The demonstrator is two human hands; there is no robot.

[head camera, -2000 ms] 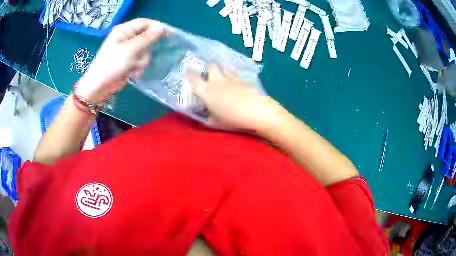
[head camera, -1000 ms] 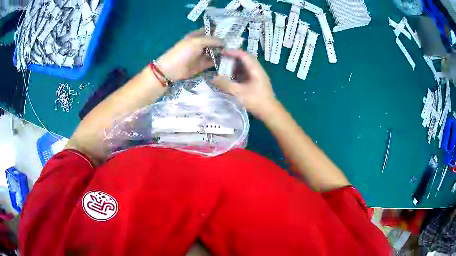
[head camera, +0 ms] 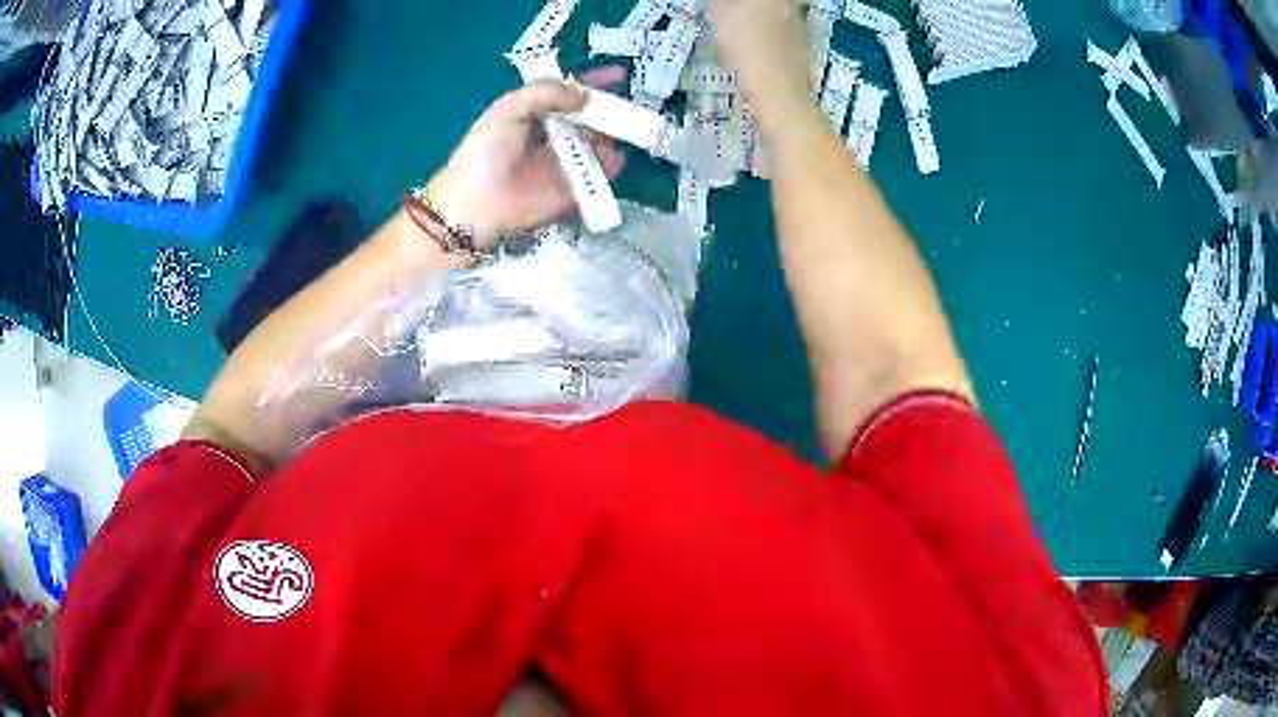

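Note:
Several white perforated strips (head camera: 849, 105) lie in a loose pile at the top middle of the green bench. My left hand (head camera: 512, 161) holds a few strips (head camera: 582, 175) between thumb and fingers, left of the pile. My right hand (head camera: 757, 35) reaches into the pile at the top; its fingers are partly hidden among the strips, so whether it grips any cannot be told. A clear plastic bag (head camera: 561, 322) with strips in it lies against my front, below my left hand.
A blue tray (head camera: 238, 168) heaped with strips is at upper left, small metal parts (head camera: 178, 280) below it. A ribbed white stack (head camera: 974, 35) is at upper right. A thin rod (head camera: 1086, 420), dark-handled tool (head camera: 1194, 497) and narrow strips (head camera: 1219, 308) lie right.
The bag, earlier held up by both hands, now lies against my front. My left hand now holds strips out at an angle. My right hand has moved up and away into the pile.

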